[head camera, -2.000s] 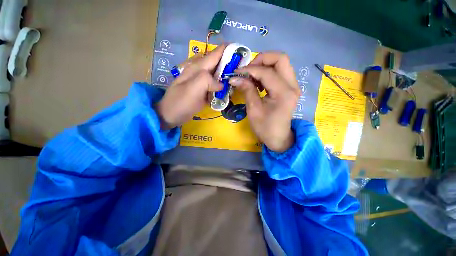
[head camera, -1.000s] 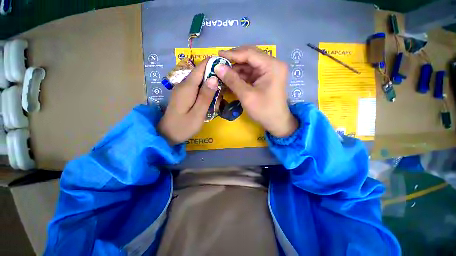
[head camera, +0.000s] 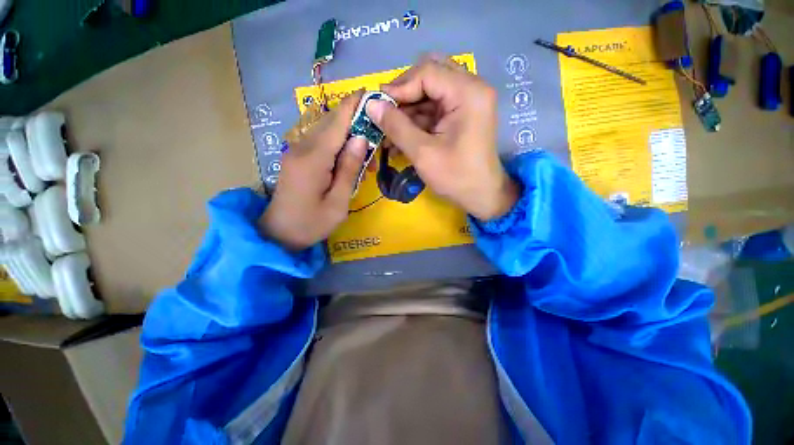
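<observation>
A white plastic housing (head camera: 360, 170) is held over the printed carton, tilted, with a green circuit board (head camera: 368, 129) at its upper end. My left hand (head camera: 309, 178) grips the housing from the left, thumb on its edge. My right hand (head camera: 453, 139) is at its upper end, thumb pressed on the board, fingers curled behind the rim. The lower part of the housing is mostly hidden by my left hand. Another green board (head camera: 326, 41) with thin wires lies beyond my left hand; its wires run down to a partly hidden battery.
White housings (head camera: 61, 217) are piled at the left, one apart from the pile. A thin dark pointed tool (head camera: 590, 61) lies on the right yellow panel. Blue batteries (head camera: 770, 81) with wired boards lie at the upper right. An open cardboard box (head camera: 87, 382) is at the lower left.
The blue battery seen in the housing two seconds ago is now covered by the green board and my hands. My right thumb has moved onto the board. The camera view has turned and shifted left.
</observation>
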